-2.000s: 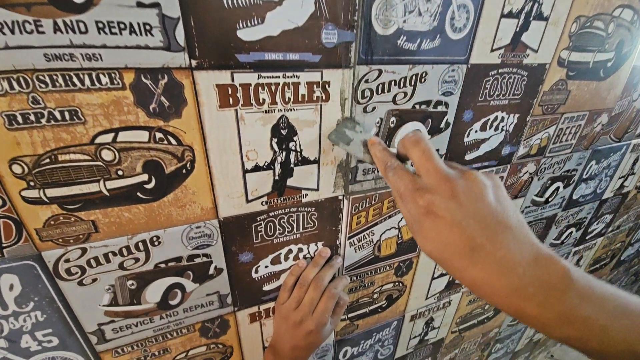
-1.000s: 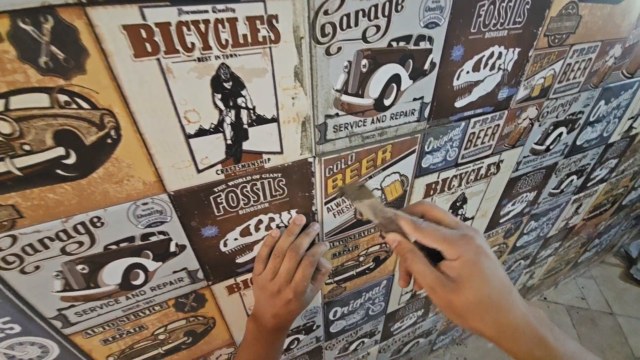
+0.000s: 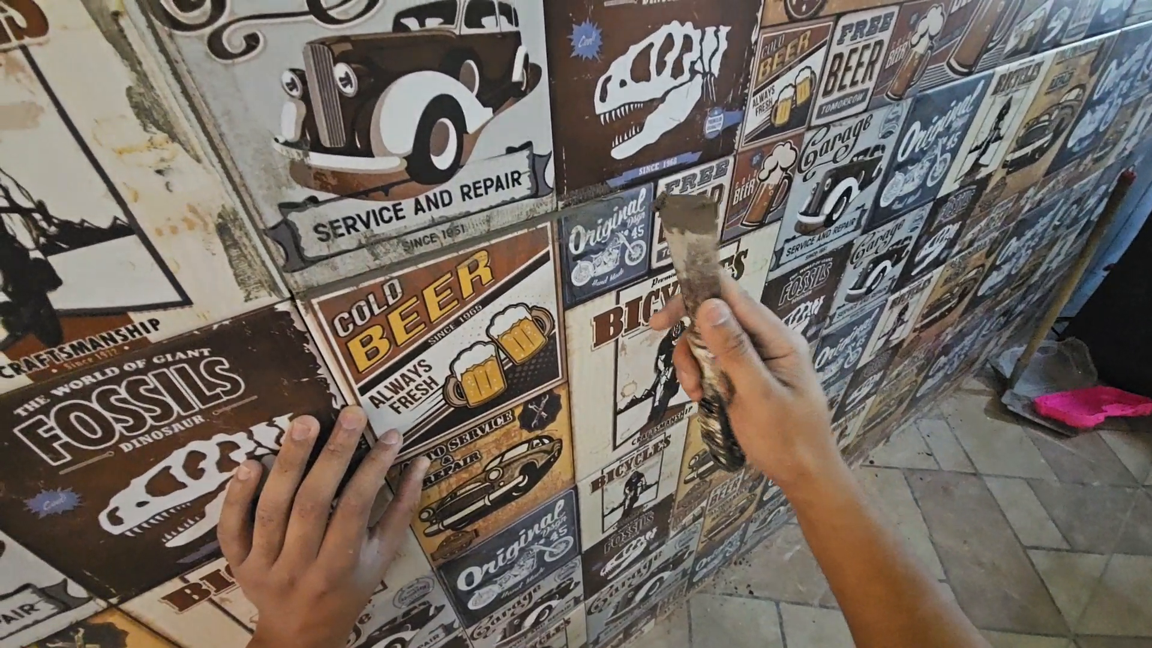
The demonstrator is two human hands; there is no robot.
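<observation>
My right hand (image 3: 751, 378) grips the dark, smeared handle of a putty knife (image 3: 691, 247), its blade pointing up and coated with grey-brown paste. The blade is in front of small printed tiles; whether it touches them I cannot tell. My left hand (image 3: 315, 531) lies with spread fingers against the printed wall tiles (image 3: 450, 333), over the lower right of a dinosaur skull picture, and holds nothing. Greyish filler (image 3: 405, 270) shows along the joint below the large car tile (image 3: 396, 108). More residue marks the upright joint left of that tile.
The tiled wall runs away to the right. At its foot is a floor of pale stone-look tiles (image 3: 972, 531). A pole (image 3: 1071, 270) leans near the wall at the far right, beside a grey plastic-like item (image 3: 1048, 373) and a bright pink object (image 3: 1093, 405).
The putty knife, earlier held against the wall higher up and then over the beer tile, is now upright further right. The left hand stays on the wall. The view has moved closer and right.
</observation>
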